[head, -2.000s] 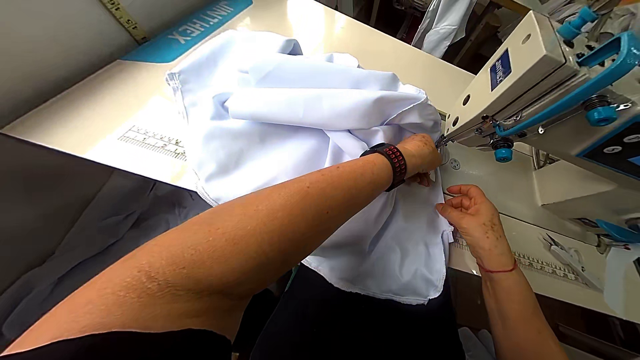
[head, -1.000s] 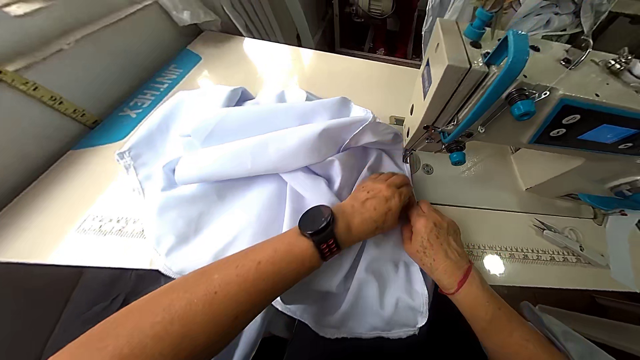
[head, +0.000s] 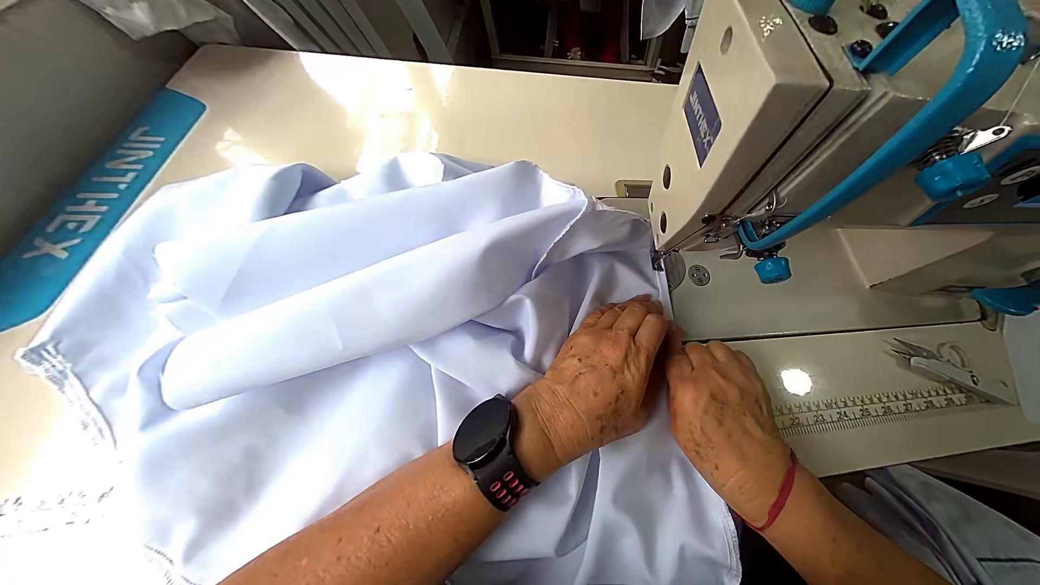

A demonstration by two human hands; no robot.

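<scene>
A white fabric piece (head: 325, 325) lies bunched across the sewing table, its right edge running under the presser foot (head: 658, 258) of an industrial sewing machine (head: 747, 106). My left hand (head: 605, 370), with a black watch on the wrist, grips the fabric near that edge, just below the foot. Beside it and touching it, my right hand (head: 723, 406), with a red string on the wrist, pinches the same edge. The fingertips of both hands are partly hidden where they meet. Folds of the cloth rise in a long roll left of the needle area.
Thread snips (head: 946, 366) lie at the right beside a measuring scale (head: 877, 409) printed on the table (head: 520, 97). A blue brand strip (head: 97, 195) runs along the left end. Grey fabric (head: 934, 520) hangs below the table's front edge at the lower right.
My right hand, two seconds ago raised beside the cloth edge with thumb and finger together, has come against my left hand. My left hand has drawn back from the presser foot. The view has shifted.
</scene>
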